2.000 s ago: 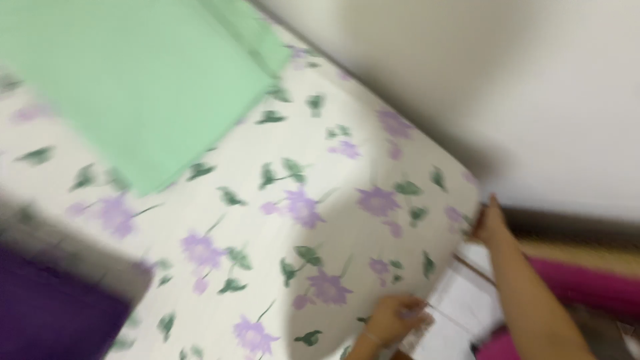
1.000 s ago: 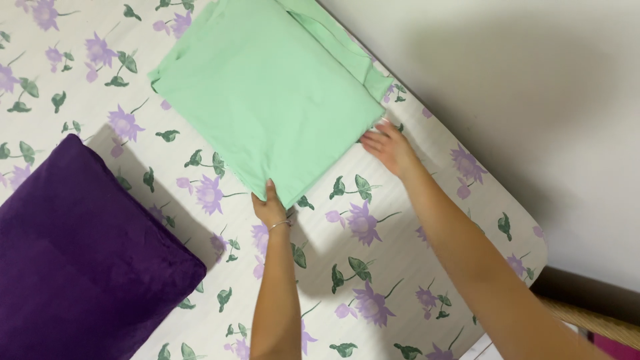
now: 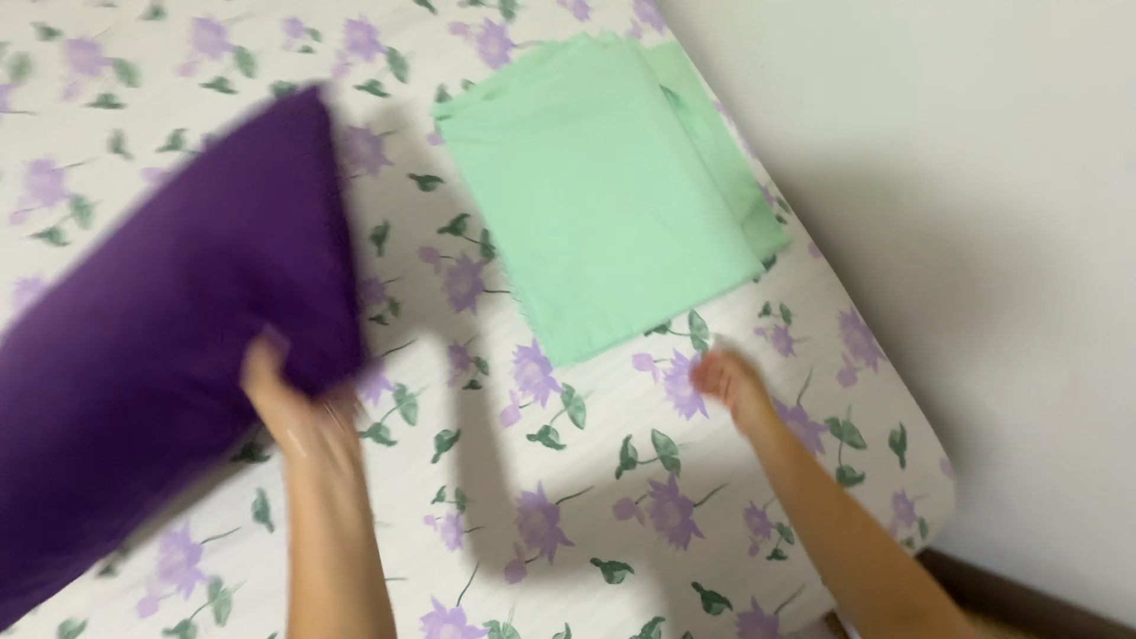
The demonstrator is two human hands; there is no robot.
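My left hand (image 3: 302, 413) grips the lower edge of a purple pillow (image 3: 204, 293), thumb on top and the other fingers hidden beneath it. The pillow is tilted, its near edge raised off the bed. Folded light green cloth (image 3: 603, 195) lies on the floral-print sheet (image 3: 550, 461), near the bed's edge on the wall side. My right hand (image 3: 732, 386) is above the sheet, just below the cloth's near edge and apart from it. Its fingers look curled but are blurred, and I see nothing in them.
A pale wall (image 3: 994, 222) runs along the right side of the bed. At the lower right, beyond the bed's corner, a dark brown strip (image 3: 1021, 595) shows at the foot of the wall.
My left hand has left the green cloth and taken hold of the purple pillow, whose near edge has risen. My right hand has drawn back from the cloth.
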